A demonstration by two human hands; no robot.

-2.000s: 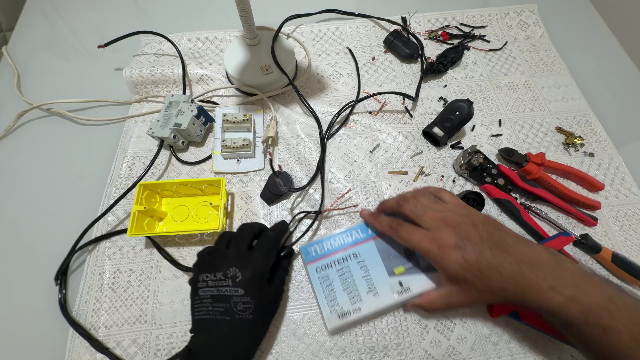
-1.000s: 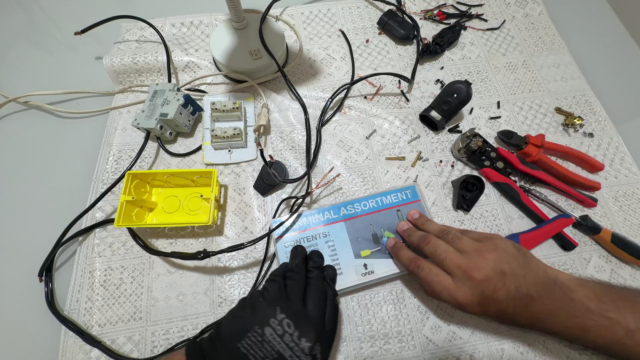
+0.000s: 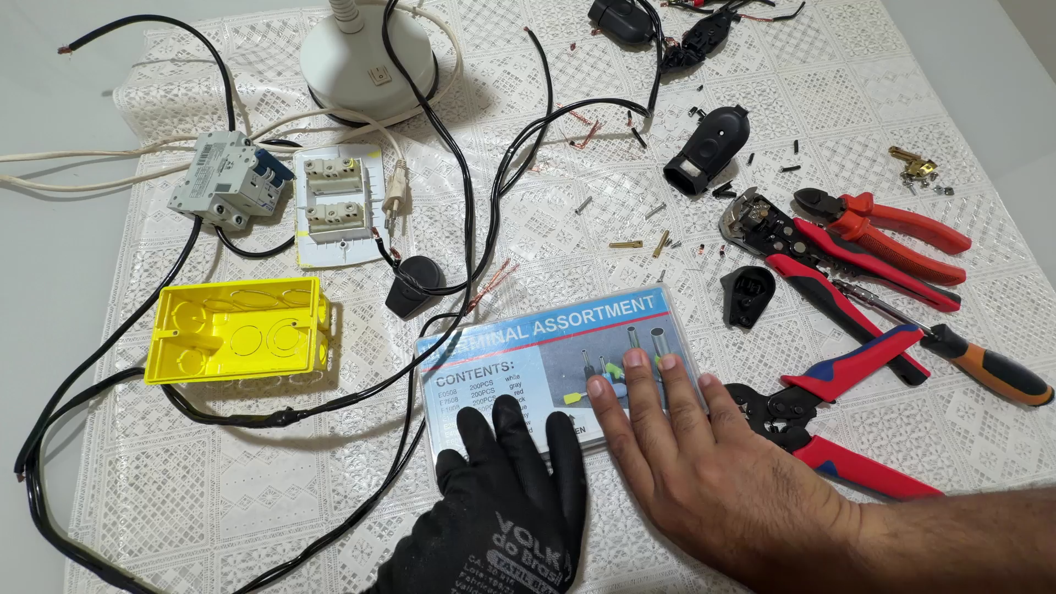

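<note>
A flat clear plastic case of wire terminals with a printed blue cover lies on the lace-patterned plastic tablecloth. My left hand, in a black work glove, rests its fingers on the lower left of the case. My bare right hand lies flat with its fingers over the case's right part. Neither hand is closed around it. Black cables cross the case's left end, and frayed copper strands show just above it. The handles of a crimping tool extend beyond my right hand, which hides part of that tool.
At left are a yellow electrical box, circuit breakers and a socket plate. A white lamp base stands behind. Wire strippers, red cutting pliers, a screwdriver and a black plug housing lie right.
The case, tilted under my right hand two seconds ago, now lies flat. My gloved left hand has moved right from beside it onto its cover. The view has shifted somewhat.
</note>
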